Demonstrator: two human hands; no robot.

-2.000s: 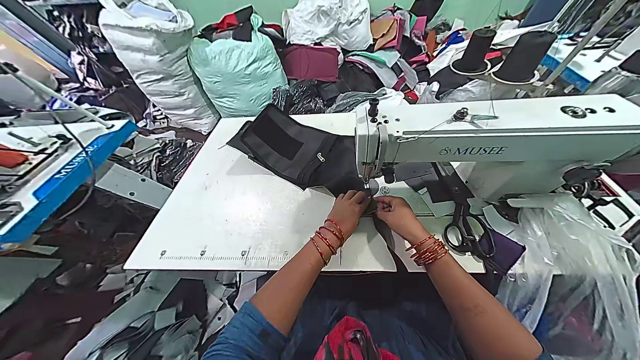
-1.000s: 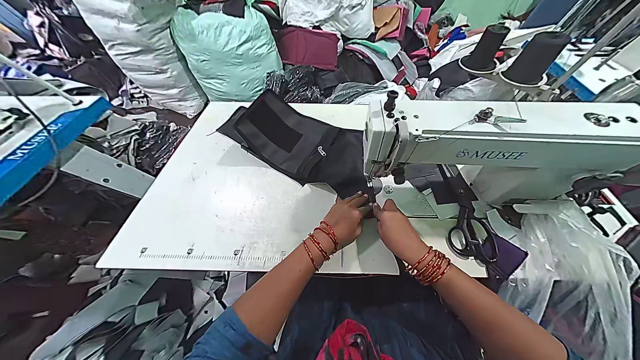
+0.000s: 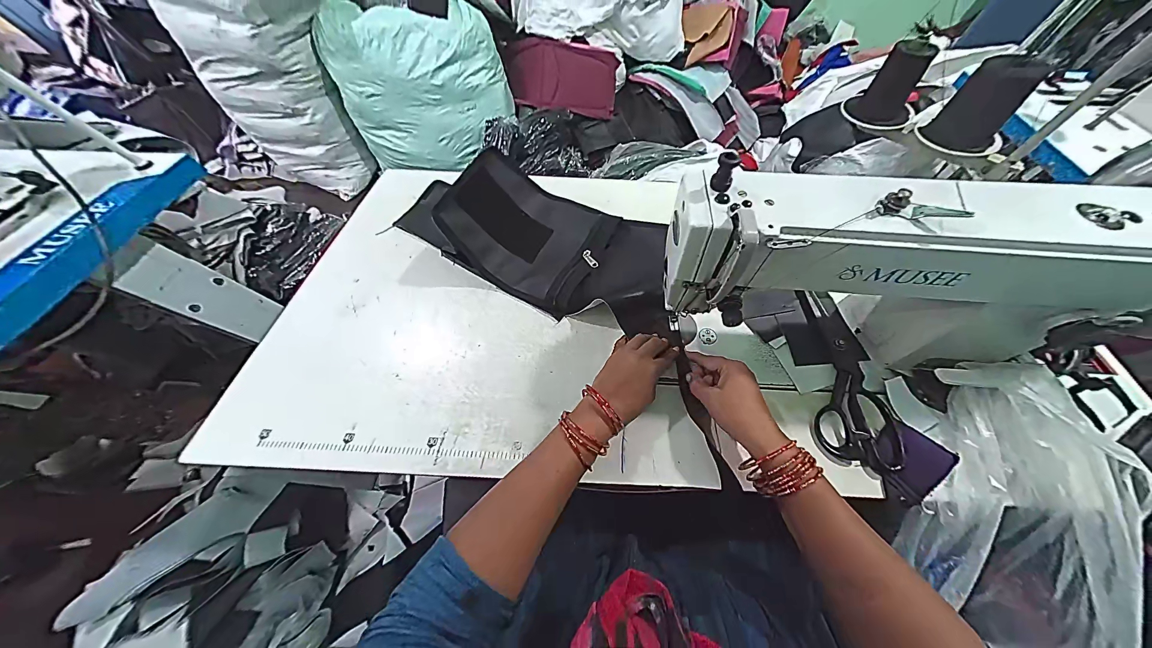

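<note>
A black fabric bag piece (image 3: 540,238) with a zipper pull lies on the white sewing table (image 3: 387,378), its near end under the needle area of the Musee sewing machine (image 3: 900,261). Just in front of the presser foot, my left hand (image 3: 637,371) rests with its fingertips on the black fabric. My right hand (image 3: 727,396) pinches a narrow black strip (image 3: 697,414), which runs down over the table's front edge. How far the left fingers grip the cloth is hidden. Black-handled scissors (image 3: 850,396) lie right of my right hand.
Two black thread cones (image 3: 981,103) stand behind the machine. Fabric scraps (image 3: 801,337) lie beside the scissors, and clear plastic (image 3: 1026,486) hangs at the right. Stuffed sacks (image 3: 414,81) and piled cloth stand behind the table. Another machine table (image 3: 99,234) is at the left.
Both hands remain close to the presser foot, on the black fabric and strip. The view has shifted somewhat; no other change is plain.
</note>
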